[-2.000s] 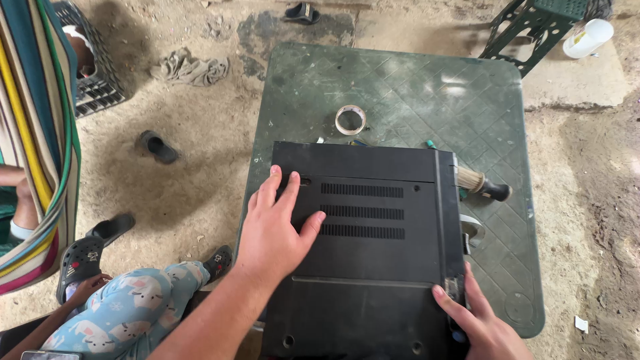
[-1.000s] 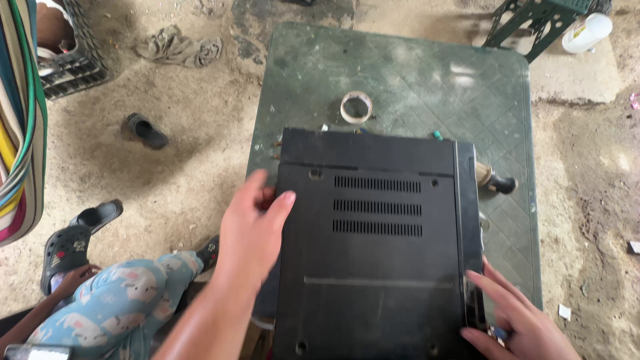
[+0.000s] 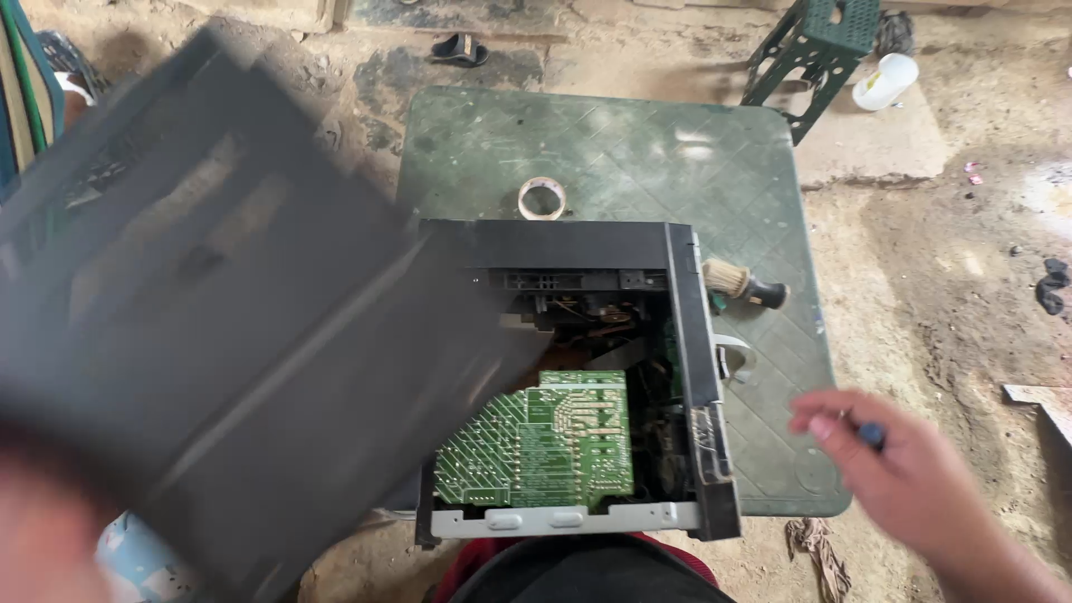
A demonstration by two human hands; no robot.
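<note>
My left hand, blurred at the lower left edge, grips a black vented metal cover panel, tilted and blurred by motion. An opened black electronic unit lies on the green plastic table, with a green circuit board and dark inner parts showing. To the right of the unit, my right hand is closed around a small tool with a dark blue end, probably a screwdriver; most of it is hidden. A brush with pale bristles and a black handle lies by the unit's right side.
A roll of tape lies on the table behind the unit. Beyond the table are a green plastic stool, a white plastic container and a dark sandal on the ground. Part of a striped hammock shows at upper left.
The vented cover has come off the unit and moved left with my left hand, exposing the circuit board. My right hand has moved off the unit's right side.
</note>
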